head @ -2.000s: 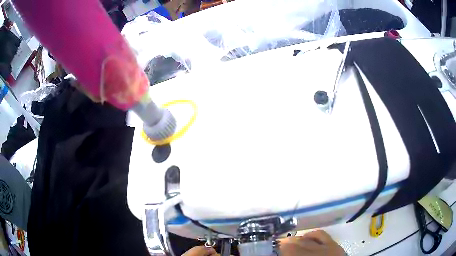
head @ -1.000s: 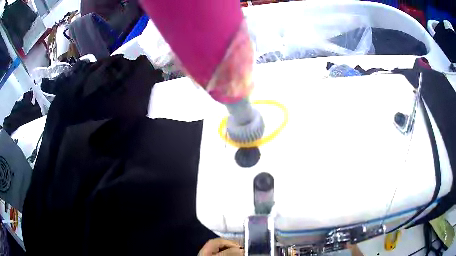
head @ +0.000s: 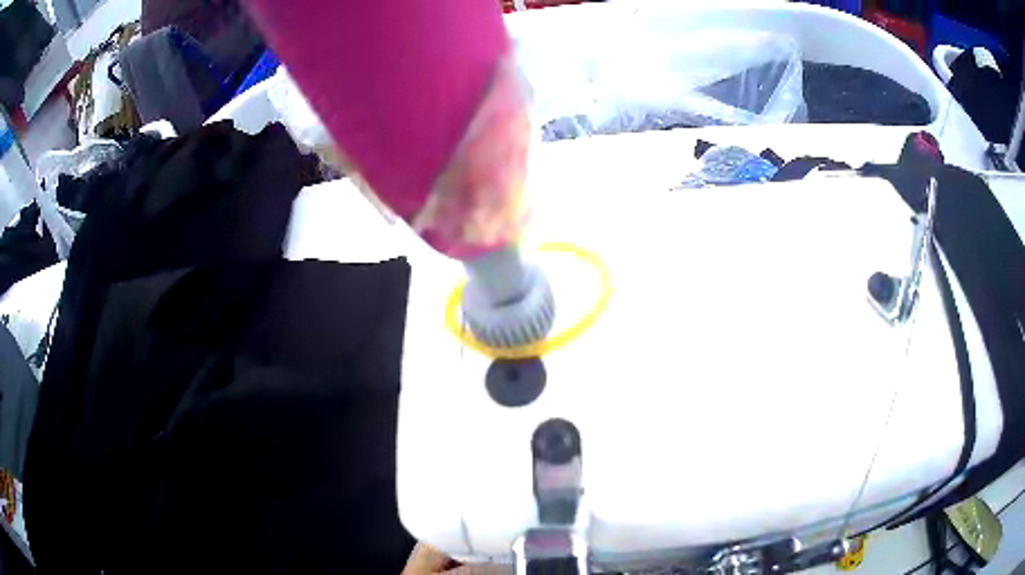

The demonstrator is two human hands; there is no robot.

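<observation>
The black garment (head: pixel 225 416) lies in a large soft heap left of the white sewing machine head (head: pixel 697 359). A sliver of my left hand (head: pixel 428 558) shows at the bottom edge, between the garment and the shiny take-up lever guard (head: pixel 551 553). Its fingers are cut off, so its hold cannot be told. My right hand is not in view. The needle and presser foot are hidden below the machine head. The thread tension assembly (head: pixel 742 558) is partly cut off at the bottom.
A pink cone (head: pixel 393 101) stands over the head, with a yellow ring (head: pixel 596 264) at its base. A black band (head: pixel 989 258) wraps the arm at right. Yellow thread snips (head: pixel 853 551) and black-handled shears (head: pixel 937 545) lie at lower right. A plastic-lined white bin (head: pixel 888 51) is behind.
The view has swung left since the first frame, so the machine sits further right and more garment shows. Less of my left hand shows; my right hand has dropped out of view.
</observation>
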